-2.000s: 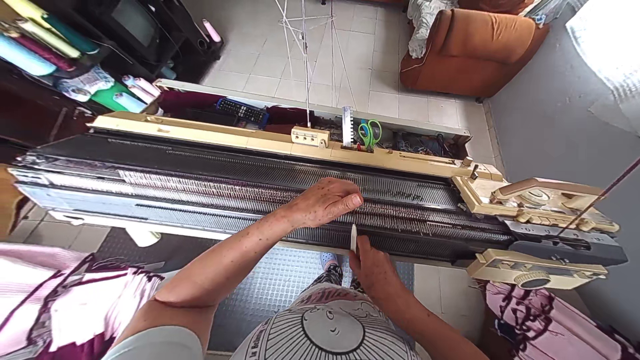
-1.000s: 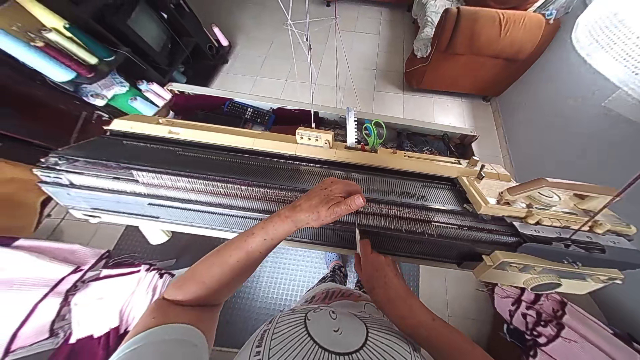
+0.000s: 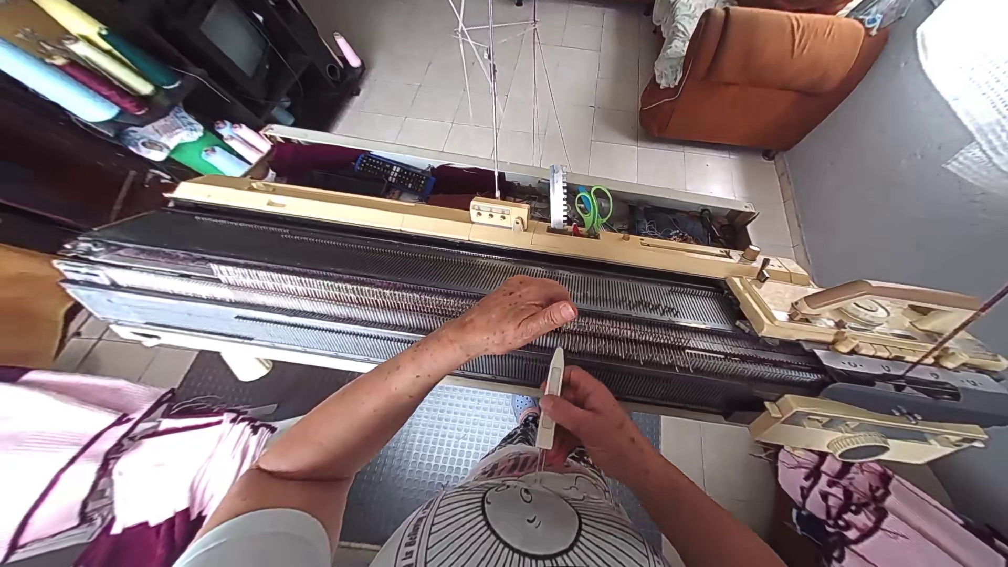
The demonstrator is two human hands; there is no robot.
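A double-bed knitting machine [image 3: 378, 236] spans the view, its rows of needles [image 3: 315, 291] running left to right. My left hand [image 3: 516, 315] lies over the needles at mid-bed, palm down; its fingertips are hidden, so a hold on anything cannot be made out. Just below it, my right hand [image 3: 587, 413] grips a slim cream-coloured hand tool [image 3: 551, 402] with a pointed upper end, held nearly upright in front of the lower bed. The main carriage [image 3: 866, 315] and the lower-bed carriage [image 3: 866, 433] sit at the right end.
Behind the machine, a tray [image 3: 441, 150] holds a remote control [image 3: 394, 175] and dark cloth. Green-handled scissors [image 3: 594, 209] stand upright beside a toothed comb [image 3: 558, 197]. Yarn strands rise at the mast [image 3: 494, 94]. Pink knitted pieces lie left [image 3: 181, 472] and right [image 3: 906, 504]; an armchair [image 3: 764, 79] is beyond.
My right hand has turned the cream tool, and more of its length shows now. My left hand stays over the same part of the needle bed.
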